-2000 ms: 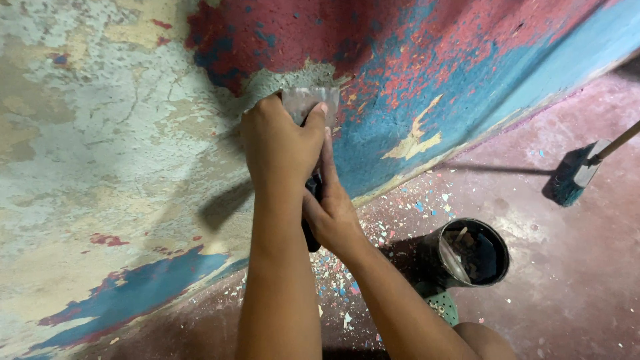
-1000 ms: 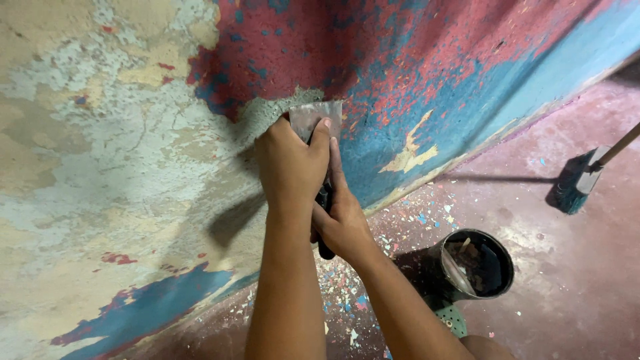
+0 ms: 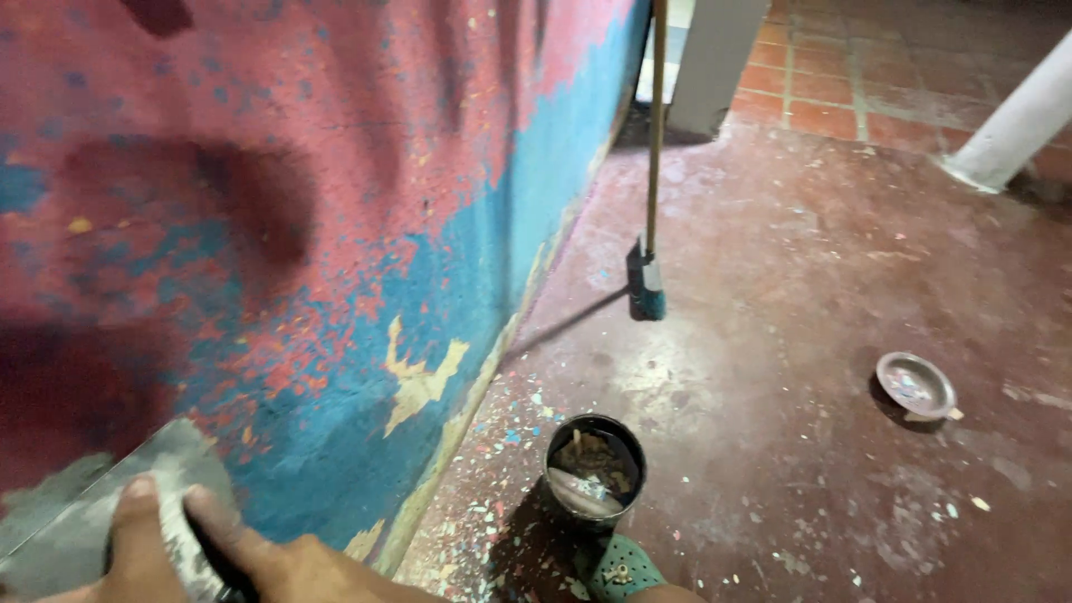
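At the lower left of the head view, a wide metal scraper (image 3: 180, 469) has its blade against the wall (image 3: 335, 234), whose red and blue paint is peeling. My left hand (image 3: 134, 544) is partly cut off by the frame's lower edge, with a fingertip on the blade. Beside it, my right hand (image 3: 285, 561) closes round the dark handle, its index finger along the tool. Pale grey bare wall shows at the blade's left edge.
A black bucket (image 3: 595, 469) with debris stands near the wall, beside a green perforated clog (image 3: 624, 569). Paint chips litter the red floor (image 3: 754, 419). A broom (image 3: 649, 285) stands farther off, a small round dish (image 3: 914, 387) lies right, and a white post (image 3: 1005, 126) rises behind.
The view has swung to the right and up, bringing in the dish and the post. Both hands remain at the scraper.
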